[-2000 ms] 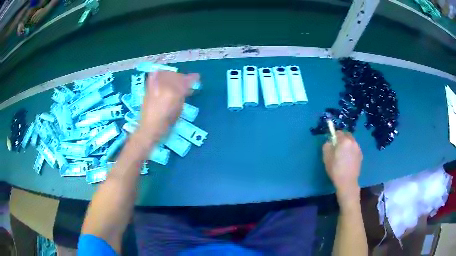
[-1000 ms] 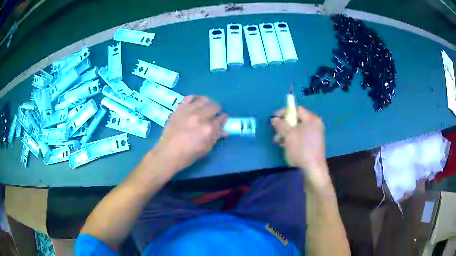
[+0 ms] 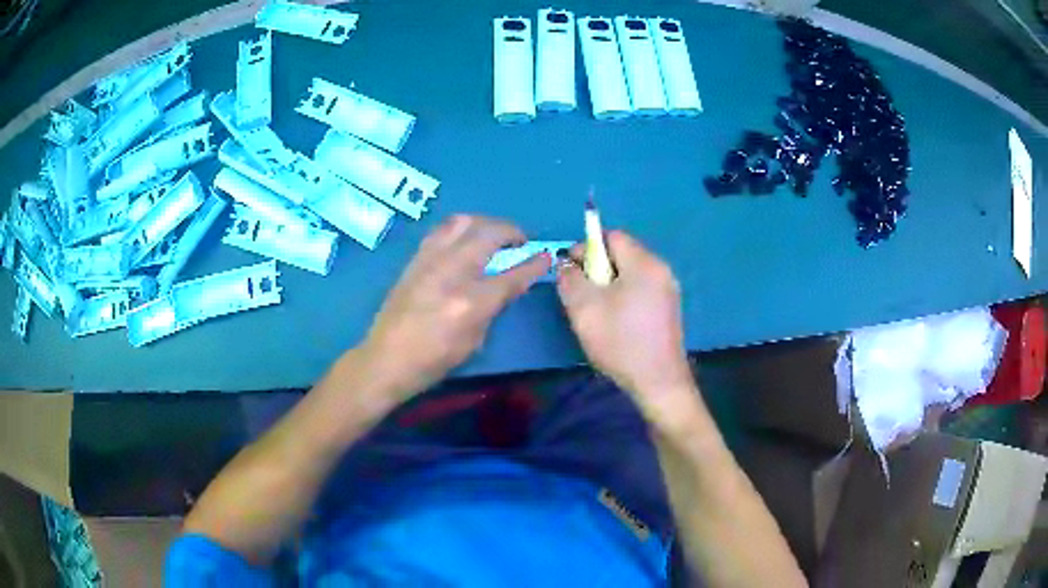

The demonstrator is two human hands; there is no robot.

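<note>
My left hand [image 3: 454, 287] holds a light-blue housing [image 3: 523, 255] just above the green bench, in front of my body. My right hand [image 3: 626, 310] grips the pointed tool [image 3: 596, 247], its cream handle upright and its dark tip pointing away from me. The right fingertips meet the right end of the housing, where a small dark insert [image 3: 563, 258] shows between the fingers. Whether it is seated cannot be told. Several fitted housings [image 3: 556, 60] with dark ovals lie in a row beyond. A loose heap of housings [image 3: 149, 201] lies at left.
A pile of black inserts [image 3: 845, 126] lies at right on the green bench [image 3: 781, 270]. A white strip [image 3: 1020, 201] lies at far right. Below the bench are a white bag [image 3: 925, 368], a red bin [image 3: 1017, 350] and a cardboard box [image 3: 908, 517]; an open carton [image 3: 35, 442] is at left.
My left hand has come from the heap to the middle with a housing. My right hand has moved left from the black pile to meet it. The view has tilted down.
</note>
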